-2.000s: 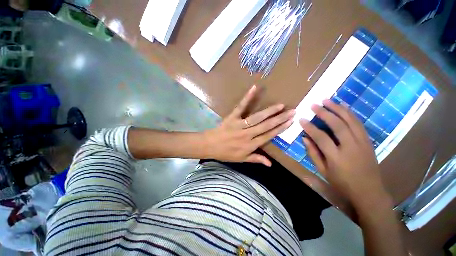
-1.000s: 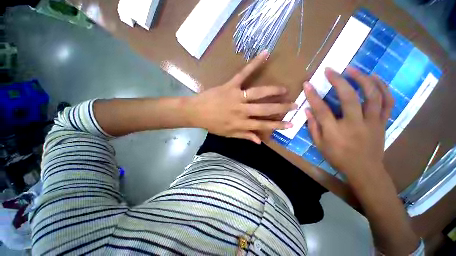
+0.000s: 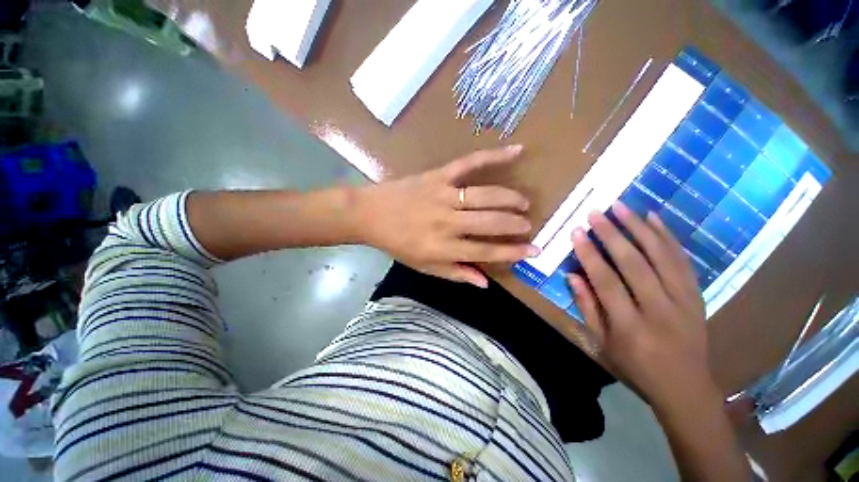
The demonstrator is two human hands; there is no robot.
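Note:
The blue solar panel [image 3: 711, 155] lies at a slant on the brown tabletop. A white strip [image 3: 626, 155] lies along its left side, and another white strip [image 3: 765, 243] lies along its right side. My left hand [image 3: 457, 216] is palm down with spread fingers, its fingertips at the near end of the left strip, holding nothing visible. My right hand [image 3: 640, 287] lies over the near part of the panel, its fingertips by the left strip. The underside of my right hand is hidden, and I cannot tell whether it holds anything.
Loose silvery ribbons [image 3: 523, 61] lie in a pile at the top. Two stacks of white strips [image 3: 414, 61] stand left of them. A thin ribbon [image 3: 617, 105] lies beside the panel. A white tray [image 3: 815, 386] with long ribbons is at the right edge.
My right hand has lowered from a raised, spread pose and its fingers are closer together. My left thumb has moved away from the ribbon pile. The whole view has shifted slightly.

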